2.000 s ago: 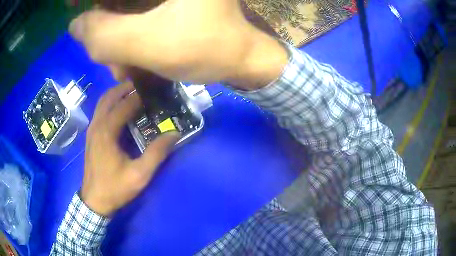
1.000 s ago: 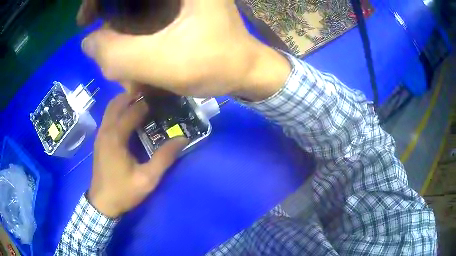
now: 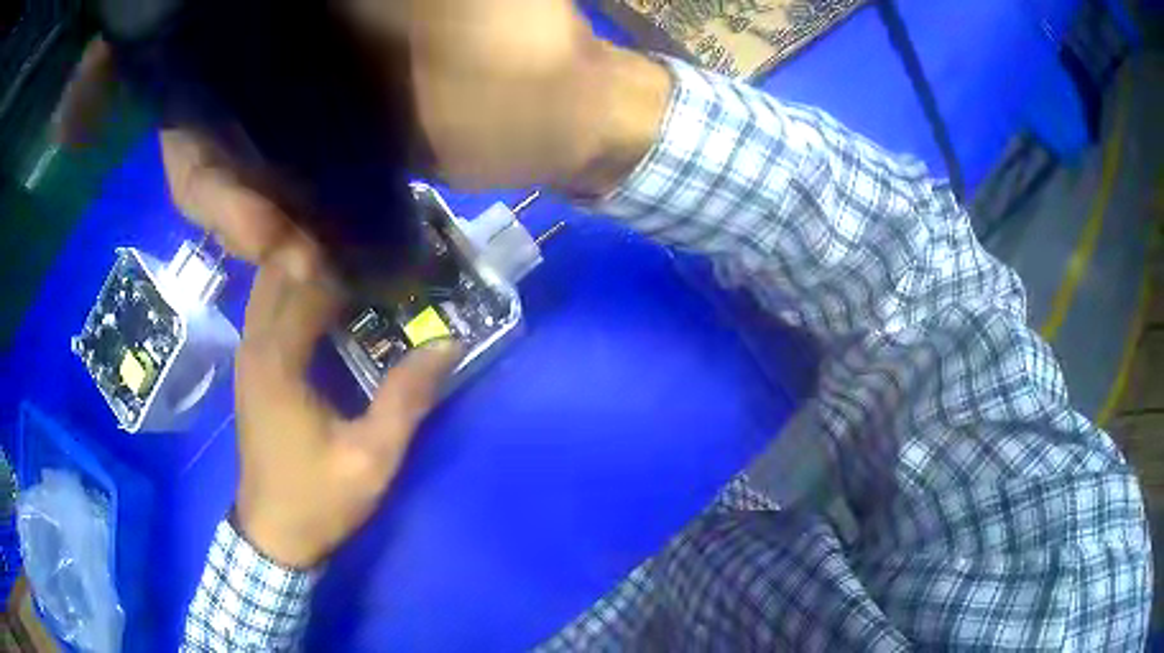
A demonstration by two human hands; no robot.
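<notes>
An open white adapter housing (image 3: 492, 300) lies on the blue sheeting, its prongs pointing up right. A dark circuit board with a yellow transformer (image 3: 428, 327) shows inside. My left hand (image 3: 313, 421) grips the housing's left and lower side between thumb and fingers. My right hand (image 3: 498, 96), blurred, is closed around the thick black electric screwdriver (image 3: 306, 140) above the housing. The screwdriver covers the upper left part of the board, and its tip is hidden. A second open housing (image 3: 198, 364) with a board stands to the left, touched by neither hand.
A blue bin (image 3: 51, 440) with a crumpled clear bag (image 3: 70, 561) is at the lower left. A brown tray (image 3: 753, 45) of long screws is at the top, partly cut off. A dark cord (image 3: 922, 89) hangs over the sheeting at the upper right.
The black screwdriver now tilts and shows more of its body, with my right hand turned on its right side. My left hand still holds the same housing. The camera view has shifted slightly.
</notes>
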